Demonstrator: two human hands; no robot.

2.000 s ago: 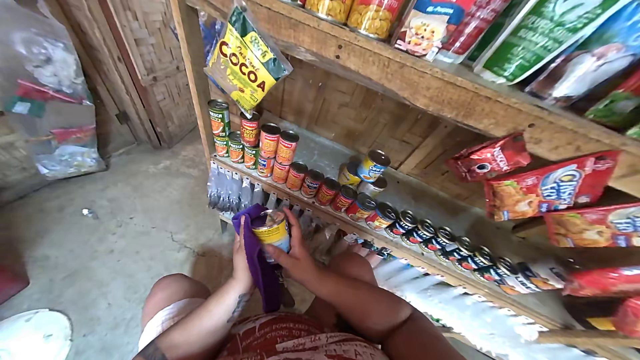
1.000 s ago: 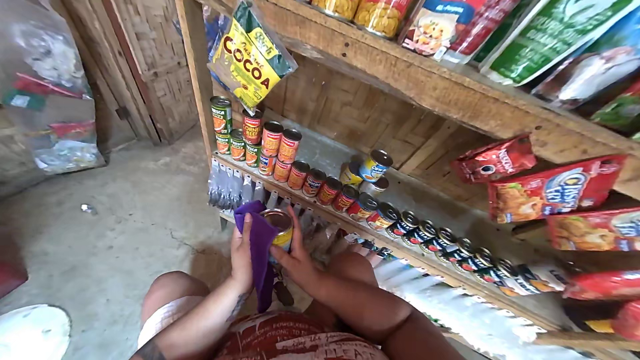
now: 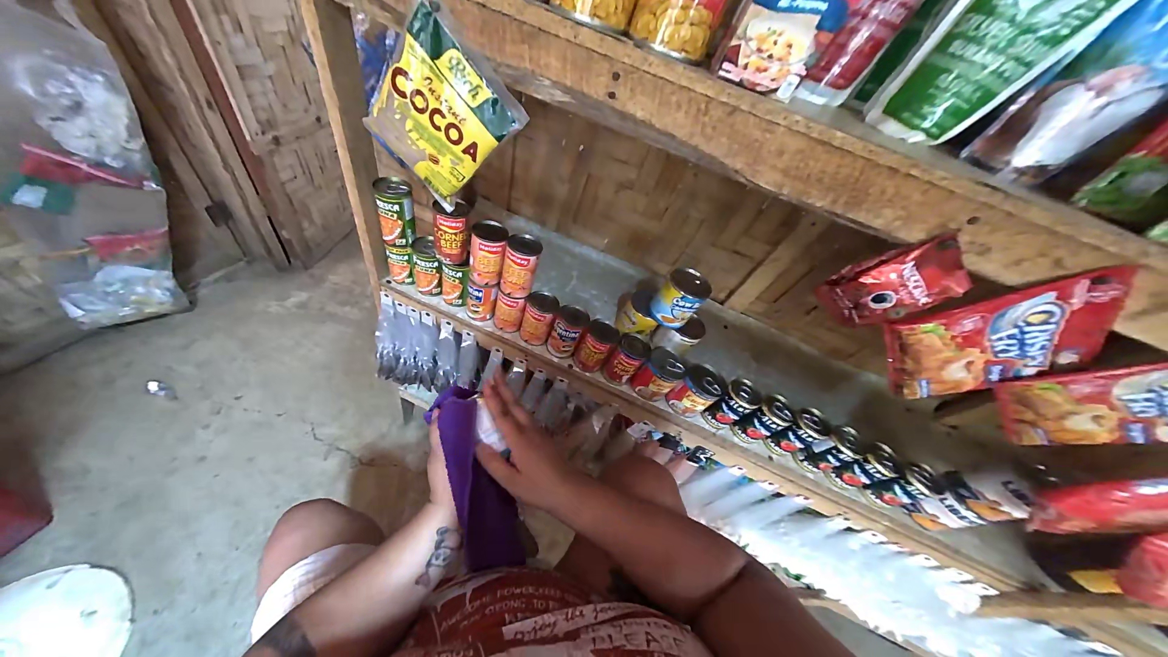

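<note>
Above my lap, my left hand [image 3: 440, 465] holds a purple cloth [image 3: 474, 502], which hangs down toward my shirt. A food can [image 3: 490, 427] is partly wrapped in the cloth, with a pale part of its side showing. My right hand [image 3: 529, 452] lies against the can from the right, fingers stretched along it. In front of both hands runs a wooden shelf with a row of food cans [image 3: 539, 319], some stacked two high at the left. Farther back on that shelf stands a small group of cans, with a yellow and blue can [image 3: 680, 297] on top.
A cocoa packet [image 3: 443, 109] hangs at the shelf's left post. Red packets [image 3: 1013, 333] hang at the right. Clear plastic packs [image 3: 438, 351] hang under the shelf edge. An upper shelf board [image 3: 730, 128] spans overhead. A white round object [image 3: 64, 611] is on the floor.
The can has turned in my hands: its yellow label faced up earlier, and now a pale side shows. My right hand has moved up over the can, its fingers now straighter.
</note>
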